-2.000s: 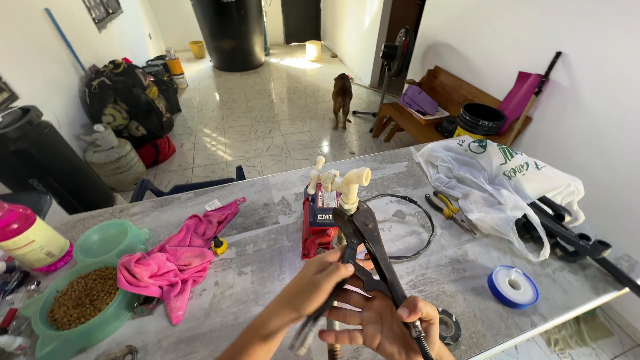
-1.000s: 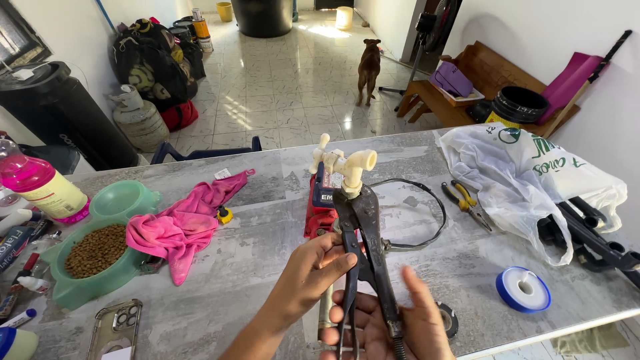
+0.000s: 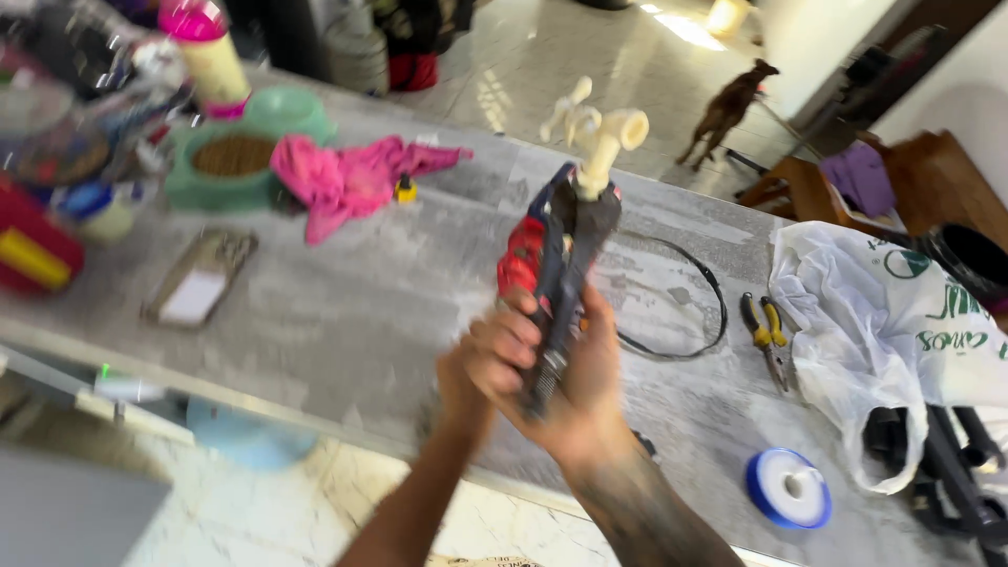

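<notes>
My right hand (image 3: pixel 587 378) is wrapped around the dark handles of a hand tool (image 3: pixel 571 276), which looks like pliers. The tool's head is at the base of a cream plastic pipe fitting (image 3: pixel 606 150). Behind and left of it, my left hand (image 3: pixel 465 378) is close against the lower handles, mostly hidden and blurred; its hold cannot be made out. A red tool body (image 3: pixel 520 256), perhaps a vise, shows just left of the dark handles. A thin black cable (image 3: pixel 720 303) curves on the table to the right.
Yellow-handled pliers (image 3: pixel 762 331), a white plastic bag (image 3: pixel 850 339) and a roll of thread-seal tape (image 3: pixel 789 488) lie at right. A pink cloth (image 3: pixel 346 181), a green pet bowl (image 3: pixel 224 189) and a phone (image 3: pixel 201 279) are at left. A dog (image 3: pixel 728 110) stands on the floor beyond.
My right hand, open beside the handles a second ago, has closed around them. The view has turned and tilted strongly.
</notes>
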